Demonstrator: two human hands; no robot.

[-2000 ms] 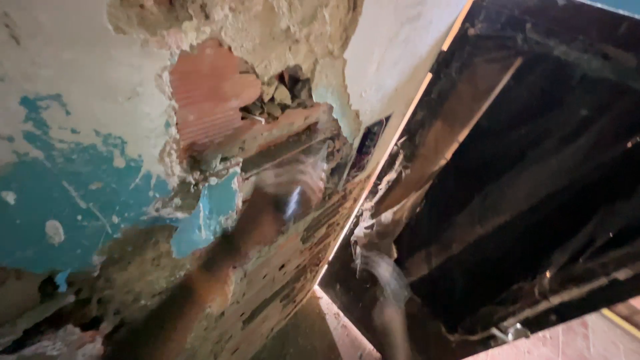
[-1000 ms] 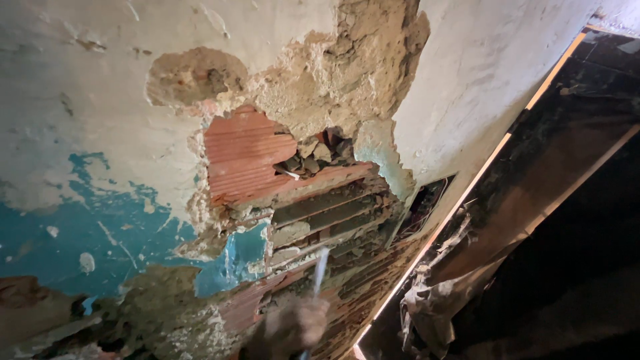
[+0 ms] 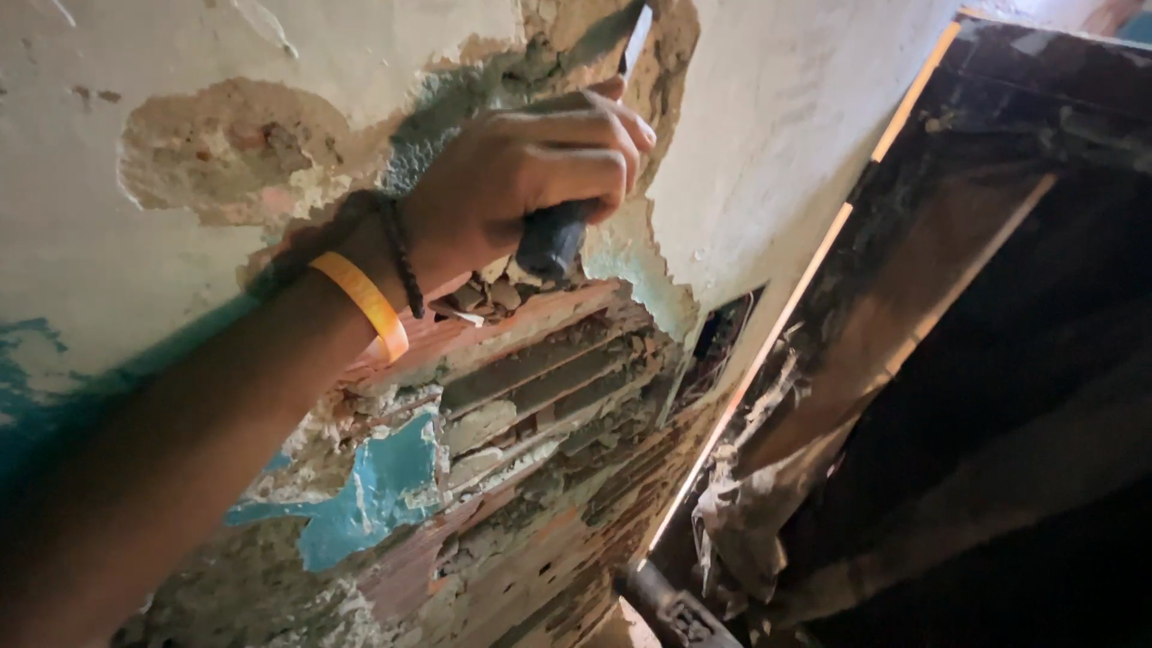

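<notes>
My left hand, with a dark braided bracelet and an orange wristband at the wrist, is closed around the black handle of a flat-bladed tool, a chisel or scraper. Its metal blade points upward by the exposed rough plaster; whether the tip touches is unclear. Below the hand are broken rubble in a wall cavity and exposed ribbed hollow brick. My right hand is not visible. At the bottom edge shows part of a dark tool, possibly a hammer head.
Cream paint surrounds the broken patch, with a blue painted fragment lower down. An open recess with wires sits in the wall. Right of it runs a bright narrow gap, beside a dark frame with a wooden board and torn sheeting.
My left hand, blurred low on the wall one second ago, has moved up with the tool to the rough plaster above the brick. The dark tool at the bottom edge has come into view.
</notes>
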